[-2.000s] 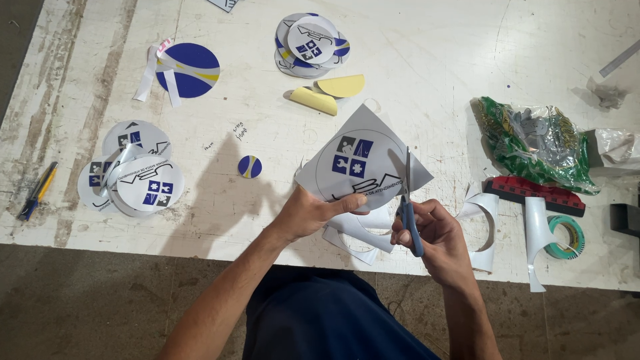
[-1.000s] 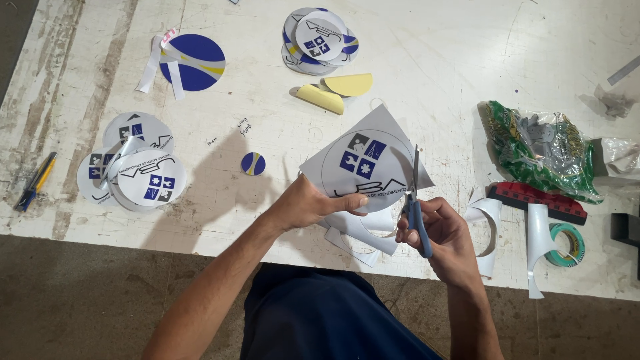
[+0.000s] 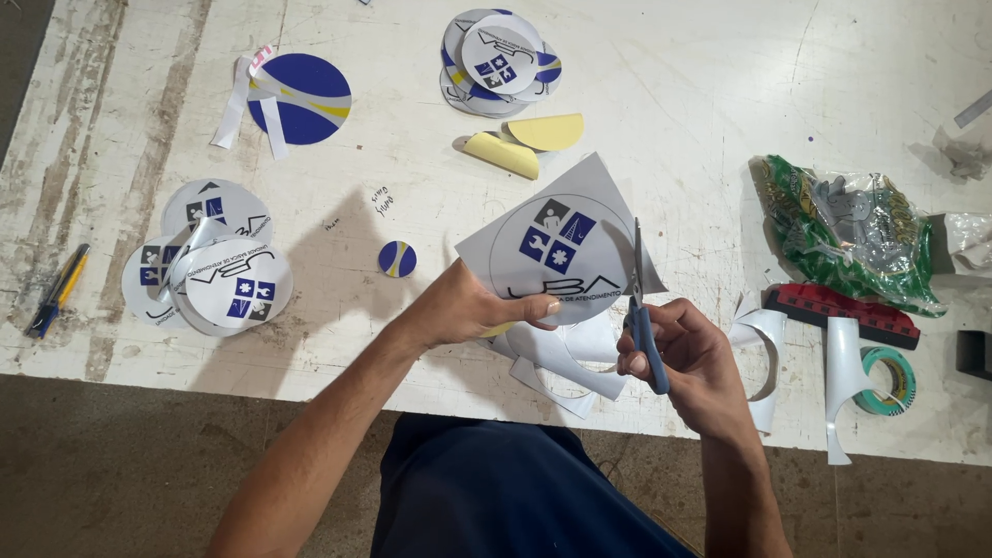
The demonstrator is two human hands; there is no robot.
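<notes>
My left hand [image 3: 473, 306] grips a printed white sticker sheet [image 3: 573, 221] at its lower left, the thumb on top. The sheet bears a thin circle outline with blue and grey pictogram squares and black lettering; its lower edge is cut round. Blue-handled scissors [image 3: 645, 333] are in my right hand [image 3: 686, 360], blades pointing up at the sheet's right side, across the circle's lower right edge. Below the sheet, white offcuts with round holes [image 3: 566, 372] lie on the table, partly behind my hands.
On the white table [image 3: 666, 70] are a stack of round stickers [image 3: 500, 58], more round stickers [image 3: 240, 287], a blue disc [image 3: 302, 116], a small disc [image 3: 397, 259], yellow paper pieces [image 3: 546, 132], a utility knife [image 3: 58, 291], a green plastic bag [image 3: 845, 225], a red-and-black tool [image 3: 845, 314], green tape [image 3: 872, 399] and curved offcuts [image 3: 841, 372].
The sheet has turned a little in my left hand between the earlier frames and now. The scissors stay at its right side in my right hand.
</notes>
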